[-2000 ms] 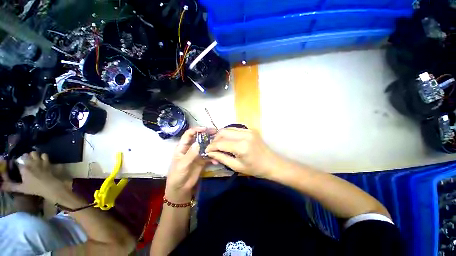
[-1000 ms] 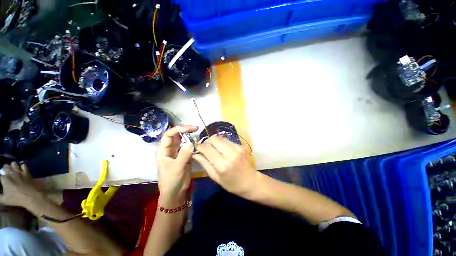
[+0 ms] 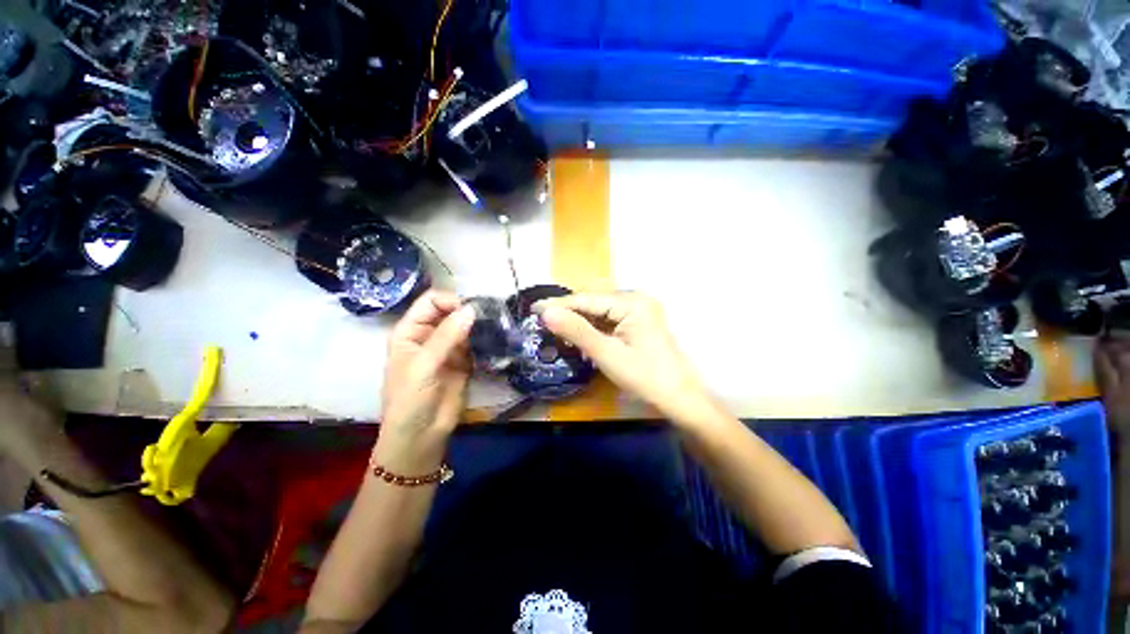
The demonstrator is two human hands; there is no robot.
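Note:
My left hand [image 3: 425, 359] is shut on a small dark, partly clear module [image 3: 492, 332], held at the left rim of a black round housing [image 3: 551, 356]. The housing stands on the bench near its front edge, by the orange tape, with silver inside. A thin wire rises behind it. My right hand [image 3: 616, 343] is over the housing's right side, thumb and fingertips together at its upper rim. Whether these fingertips hold a wire or a small part is too blurred to tell.
Blue trays [image 3: 744, 74] are stacked at the back. Black housings with wires crowd the left, one nearby [image 3: 372, 270]. More housings with circuit boards [image 3: 965, 254] stand right. A yellow tool [image 3: 182, 446] hangs at the front edge. A blue tray of modules [image 3: 963, 520] is lower right. Another person's arm [image 3: 105, 545] is lower left.
My hands have parted slightly; the small piece between them is now a larger dark module in my left hand beside the housing. My right hand has moved to the housing's rim. The view has shifted.

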